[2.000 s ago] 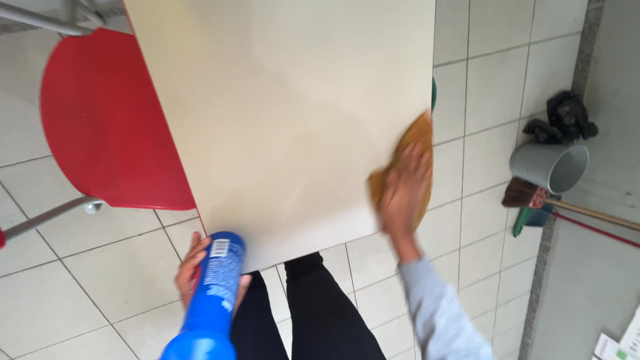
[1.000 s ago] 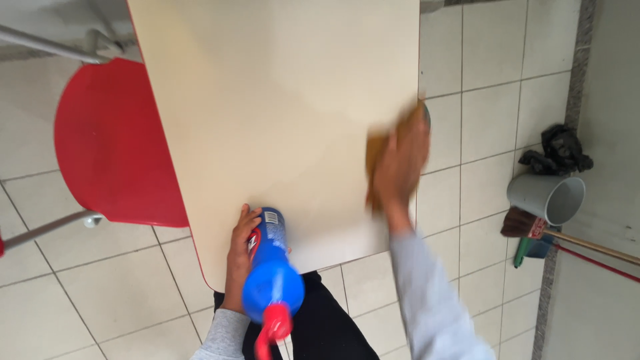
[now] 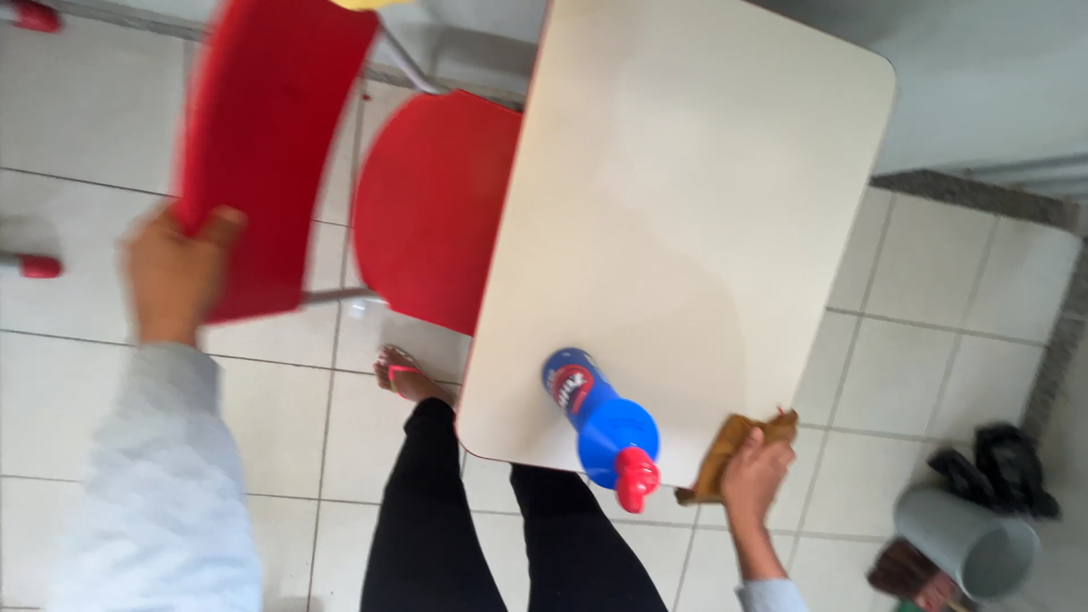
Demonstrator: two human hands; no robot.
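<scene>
My left hand (image 3: 180,272) grips the lower edge of the red chair backrest (image 3: 263,161), thumb on its near face. A blue plastic bottle with a red cap (image 3: 582,387) stands on the cream tabletop (image 3: 697,212), close to its near edge, with no hand on it. At the tabletop's near right corner, my right hand (image 3: 756,472) holds a brown cloth (image 3: 727,446), which partly hangs past the edge.
The red chair seat (image 3: 433,208) adjoins the table's left side. At the lower right are a grey bucket (image 3: 969,540), a black plastic bag (image 3: 1007,472) and a broom head (image 3: 914,574) on the tiled floor. A wall borders the table's far end.
My left hand has let go of the blue bottle and moved left onto the chair backrest. My right hand, still with the cloth, is now at the near right corner. The view has turned and shifted.
</scene>
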